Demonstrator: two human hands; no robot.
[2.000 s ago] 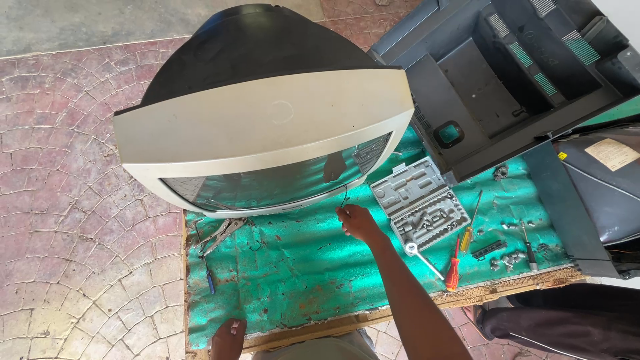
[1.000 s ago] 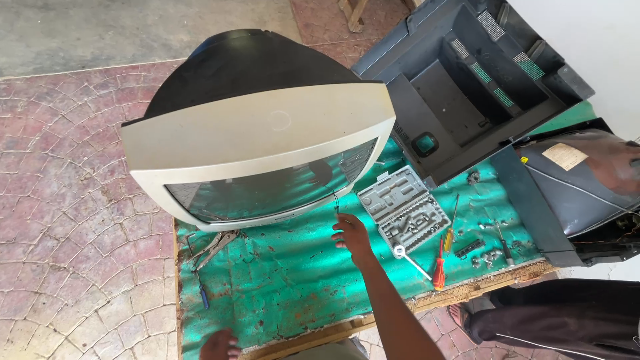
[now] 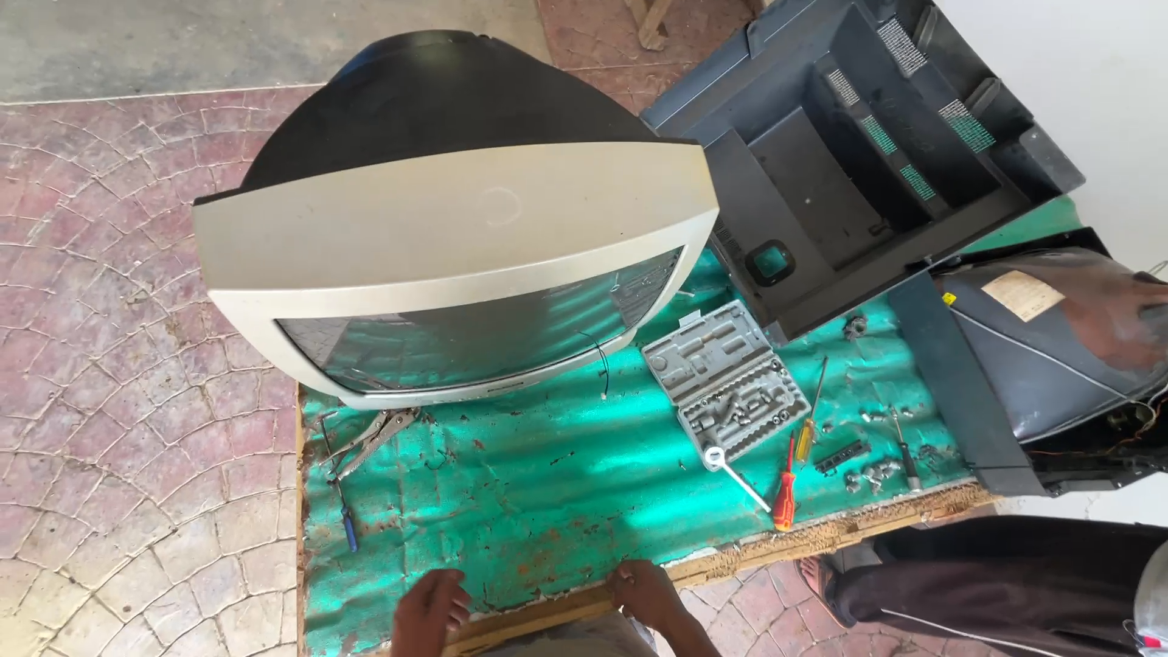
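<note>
My left hand [image 3: 432,606] is over the table's front edge, fingers loosely curled; whether it holds anything is unclear. To its right, my right hand [image 3: 641,589] rests at the wooden edge with its fingers bent in, and no tool shows in it. Beyond both hands stands a CRT television [image 3: 456,228] with a beige front frame and a black back. A thin dark wire [image 3: 604,365] hangs at the lower right of its screen. Locking pliers [image 3: 372,442] and a blue-handled screwdriver [image 3: 349,525] lie near the left table edge.
An open grey socket set [image 3: 725,379], a ratchet [image 3: 739,476], a red screwdriver [image 3: 785,493] and a yellow-handled screwdriver [image 3: 805,440] lie at right. Behind are a black television back cover [image 3: 794,182] and an exposed picture tube [image 3: 1013,319]. A person in dark trousers [image 3: 995,575] stands at right.
My right hand has drawn back from the screen's lower right corner to the table's front edge. The thin wire hangs there now. My left hand has moved right along that edge.
</note>
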